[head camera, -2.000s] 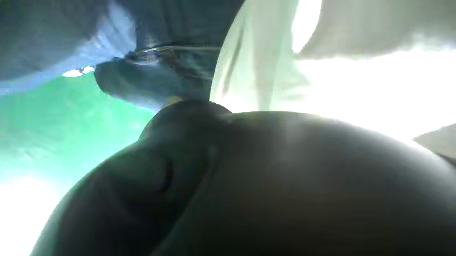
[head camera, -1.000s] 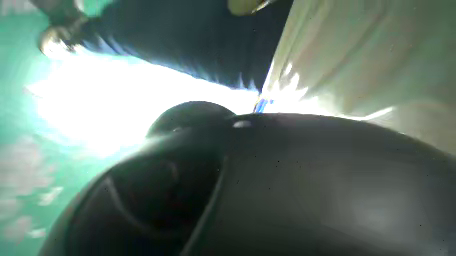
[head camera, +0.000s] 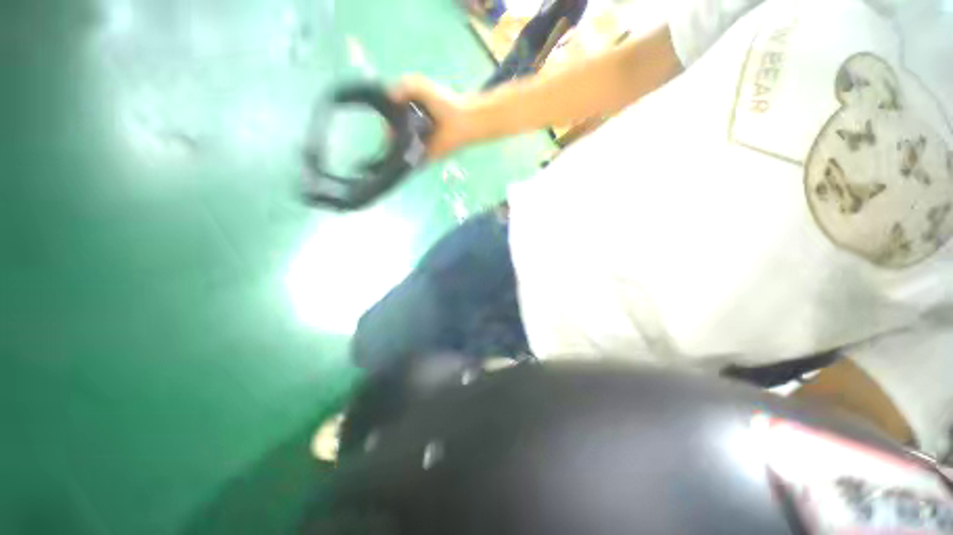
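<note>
A large smooth dark dome (head camera: 585, 449) fills the lower part of the head view; it looks like a helmet or cap. Just beyond it stands another person in a white T-shirt (head camera: 627, 240) with a printed bear shape. That person's outstretched hand holds an open black ring (head camera: 361, 193), wider than the hand, over the green floor. The ring is blurred. Neither of my own hands shows in the picture.
The green floor (head camera: 136, 313) covers the left side, with a bright glare patch near the person's dark trousers (head camera: 449, 298). Blurred dark and brown things lie at the top. The view is tilted sideways.
The view has swung and pulled back from close cloth. The person's arm, the black ring and the shirt print now show. The dome has dropped lower in the picture.
</note>
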